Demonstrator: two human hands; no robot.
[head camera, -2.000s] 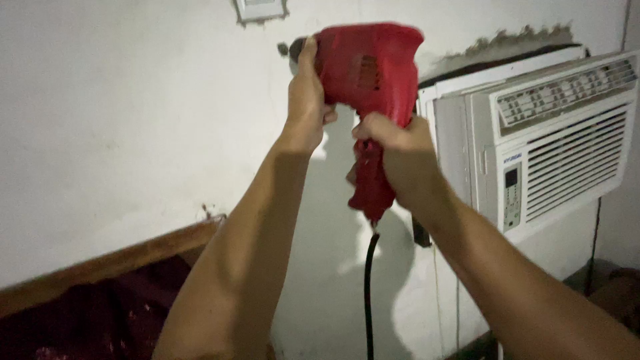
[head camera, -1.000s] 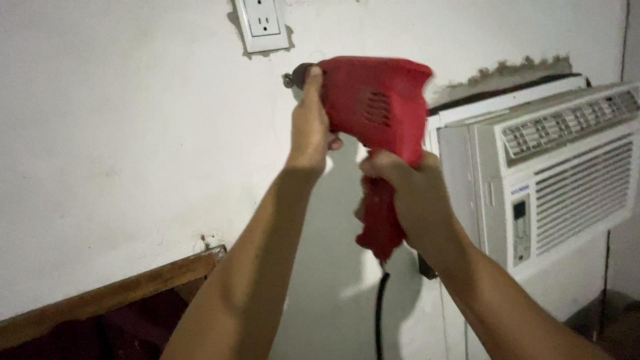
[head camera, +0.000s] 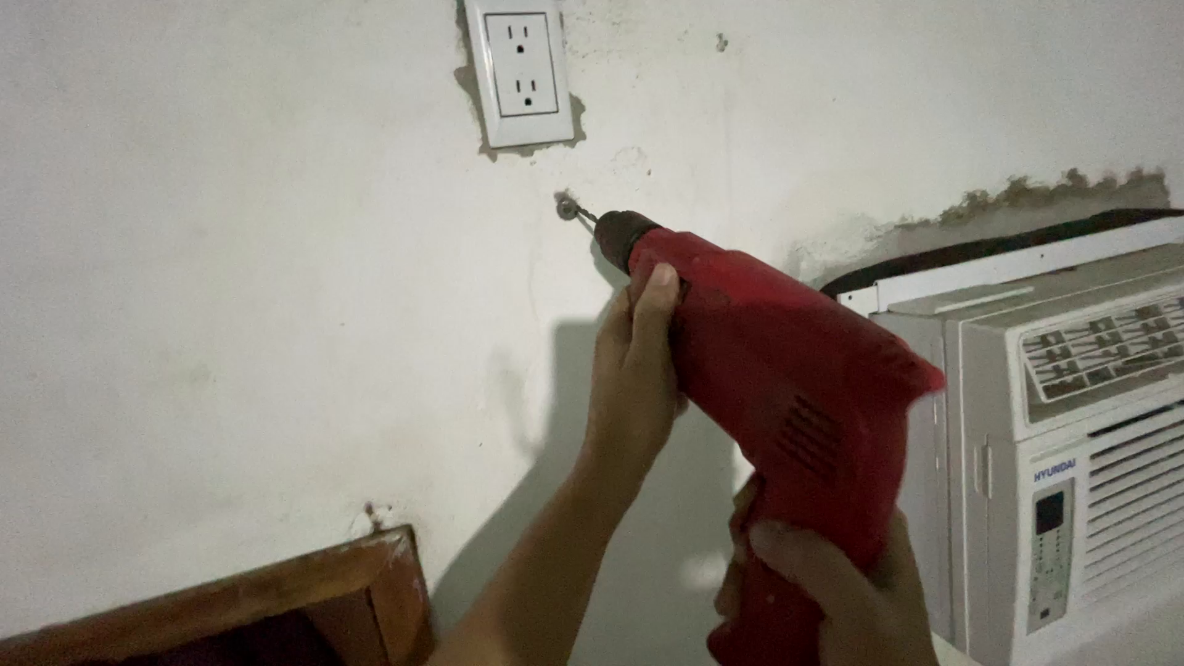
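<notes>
A red corded power drill (head camera: 777, 342) points up and left at the white wall. My left hand (head camera: 638, 370) grips the front of its body just behind the black chuck (head camera: 622, 239). Around the rear handle my right hand (head camera: 832, 583) is closed; its trigger finger is hard to make out. A thin bit (head camera: 585, 215) runs from the chuck to a small round metal piece (head camera: 566, 207) at the wall, below the wall outlet (head camera: 523, 74). Whether the bit is inside a hole cannot be told. The cord is out of view.
At the right, a white Hyundai air conditioner (head camera: 1008, 444) juts from the wall, with rough plaster (head camera: 1017, 199) above it. A wooden frame (head camera: 277, 578) with dark material inside stands at the lower left. The outlet has broken plaster around its edges.
The drill, held in both hands throughout, has swung from roughly sideways to pointing up and left at the wall. The view has shifted, showing more of the outlet.
</notes>
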